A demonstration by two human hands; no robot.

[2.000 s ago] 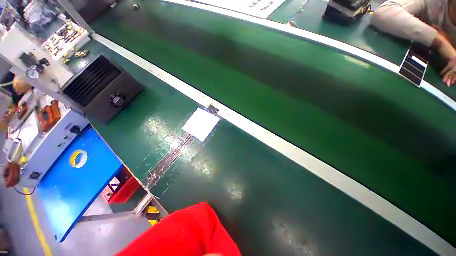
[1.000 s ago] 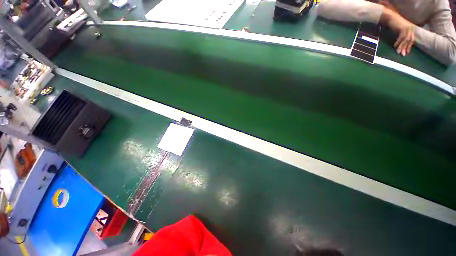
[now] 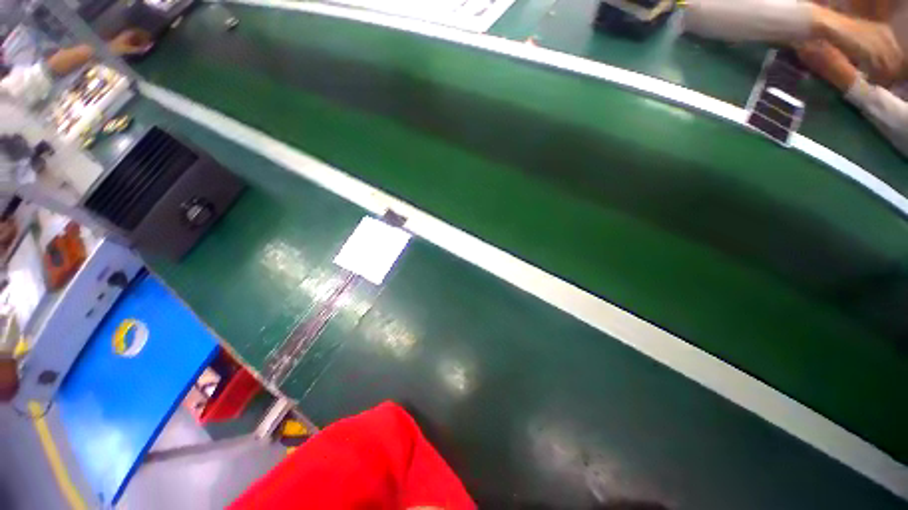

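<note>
Neither of my hands shows clearly. A red sleeve (image 3: pixel 373 463) rests at the near bench edge at the bottom of the view. A tiny skin-coloured sliver shows beside it at the frame edge, too small to tell what it is. In front of me lie the dark green workbench (image 3: pixel 478 398) with a blank white paper label (image 3: pixel 373 249) above a worn tape line, and the green conveyor belt (image 3: pixel 478 179) between pale rails.
A black vented box (image 3: pixel 164 194) stands left on the bench, near a grey-white machine (image 3: pixel 85 319). A blue panel (image 3: pixel 110 398) holds a tape roll (image 3: pixel 129 338), with a red bin (image 3: pixel 234 391) beneath. Opposite, a person's hands (image 3: pixel 861 50) are near a dark strip (image 3: pixel 779 100). Another hand shows top left.
The view has shifted slightly since one second ago. The opposite person's hands have come together. A hand has appeared at the top left. The red sleeve remains at the bottom.
</note>
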